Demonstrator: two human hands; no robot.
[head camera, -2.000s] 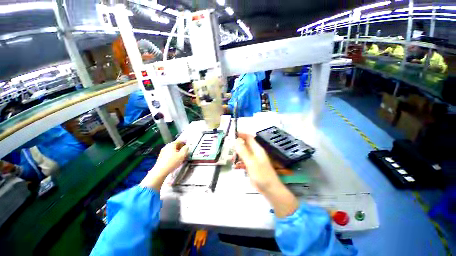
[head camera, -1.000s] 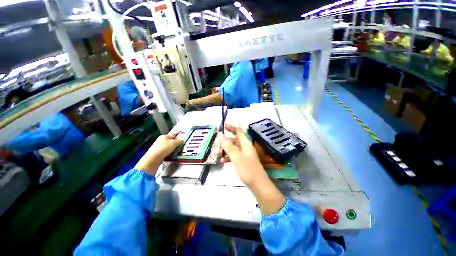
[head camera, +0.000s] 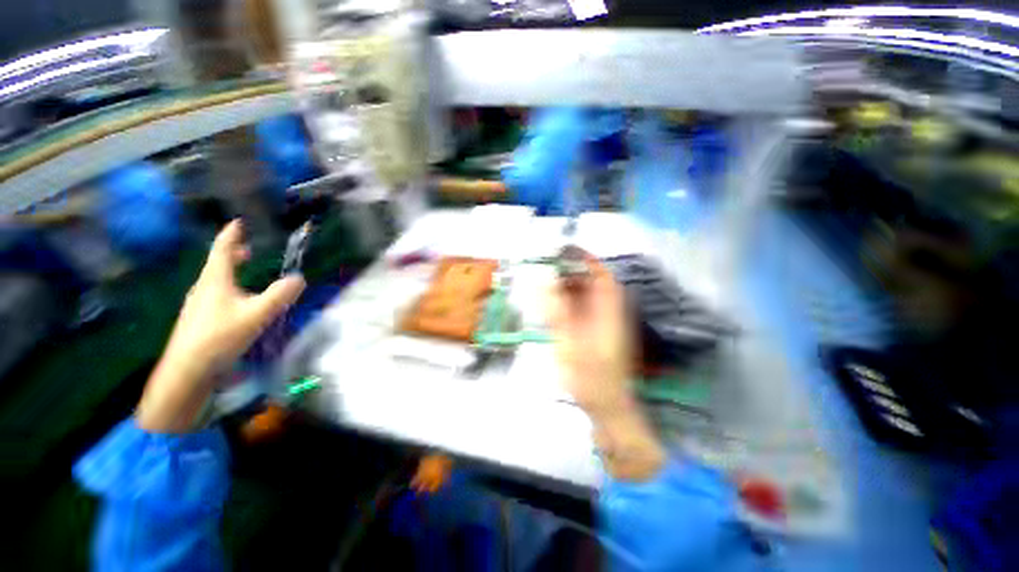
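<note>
The frame is blurred. My left hand (head camera: 218, 318) is raised over the dark green area at left, thumb and fingers spread. A thin dark-and-pale piece (head camera: 296, 251) shows just beyond the thumb tip; contact is unclear. My right hand (head camera: 594, 324) is over the white machine table, its fingertips closed around a small dark thing, seemingly the thin dark tool (head camera: 572, 266). Between the hands lies the fixture, with an orange plate (head camera: 453, 297) and a green frame part (head camera: 505, 324). No slotted plate shows on it.
A black slotted tray or block (head camera: 670, 307) lies right of my right hand. The dispensing head (head camera: 391, 123) and white gantry (head camera: 626, 73) stand behind. A red button (head camera: 762, 495) is at the front right. A black tray (head camera: 877, 393) is on the floor. People in blue work beyond.
My left hand has left the fixture and moved left, its fingers opening. The slotted plate is gone from the fixture, showing the orange plate. My right hand has moved slightly right.
</note>
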